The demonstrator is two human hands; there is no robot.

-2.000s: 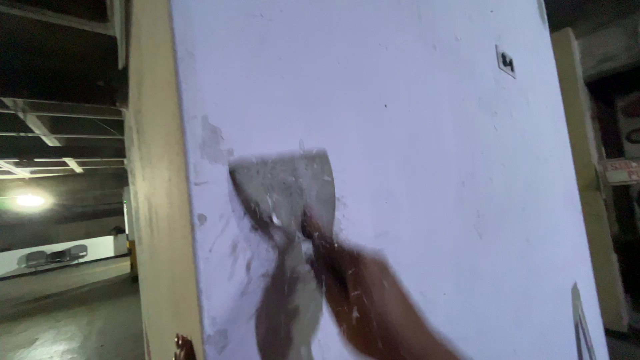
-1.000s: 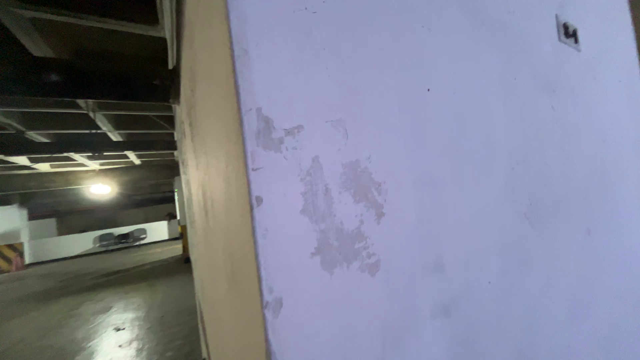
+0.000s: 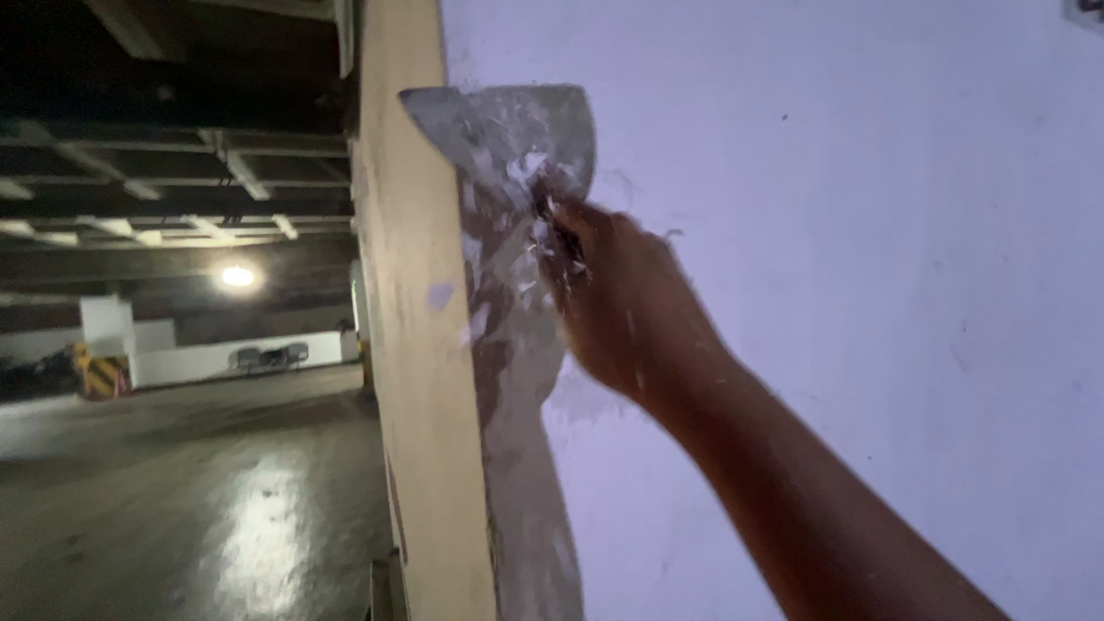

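Note:
My right hand (image 3: pixel 625 297) is closed around the handle of a wide putty knife (image 3: pixel 522 129), its blade pointing up. The blade lies over the left edge of the white wall face (image 3: pixel 819 259), and its left corner reaches across the beige side face (image 3: pixel 414 259). Pale flakes cling to the blade's base and around my fingers, and some look loose in the air. A dark shadow of the hand and tool falls on the wall below. Most of the handle is hidden in my fist. My left hand is out of view.
Left of the wall corner stretches a parking-garage floor (image 3: pixel 190 517). A lit ceiling lamp (image 3: pixel 238 276), a yellow-and-black striped block (image 3: pixel 105 373), chairs (image 3: pixel 272 355) and a low white wall (image 3: pixel 194 352) stand farther off. Beams cross the ceiling.
My right hand and the putty knife, out of view one second ago, are back at the wall. They are now at its left edge; two seconds ago they were farther in on the white face.

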